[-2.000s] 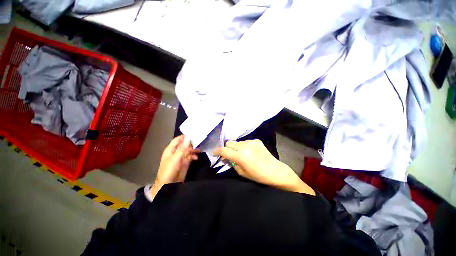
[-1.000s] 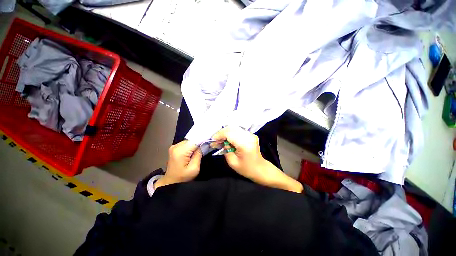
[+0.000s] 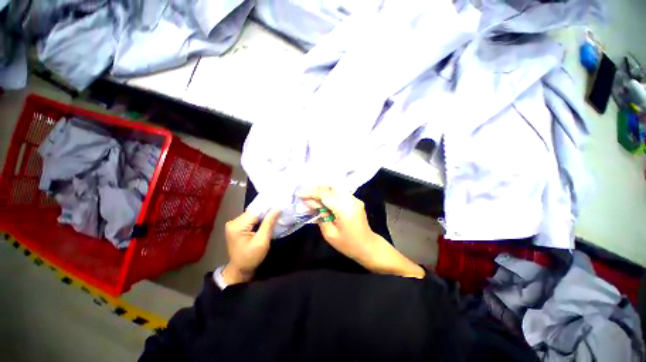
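A light grey-lilac work jacket (image 3: pixel 312 113) hangs from the table over its front edge onto my lap, partly washed out by glare. My left hand (image 3: pixel 248 244) pinches its lower edge between thumb and fingers. My right hand (image 3: pixel 343 223) is just to the right at the same edge, with green-handled thread snips (image 3: pixel 326 215) in its fingers. The blades look thin and lie near the cloth between my hands. Loose thread ends cannot be made out.
A red crate (image 3: pixel 184 205) with grey garments stands on the floor at left. Another red crate (image 3: pixel 460 263) with garments is at lower right. Jackets lie at the back left and right on the pale table (image 3: pixel 234 78). A smartphone (image 3: pixel 601 83), blue item (image 3: pixel 588 54) and green box (image 3: pixel 627 130) lie at right.
The view has tilted up, showing more garments at the back left. My left hand has moved from open beside the cloth to pinching its edge. The right hand stays at the edge with the snips.
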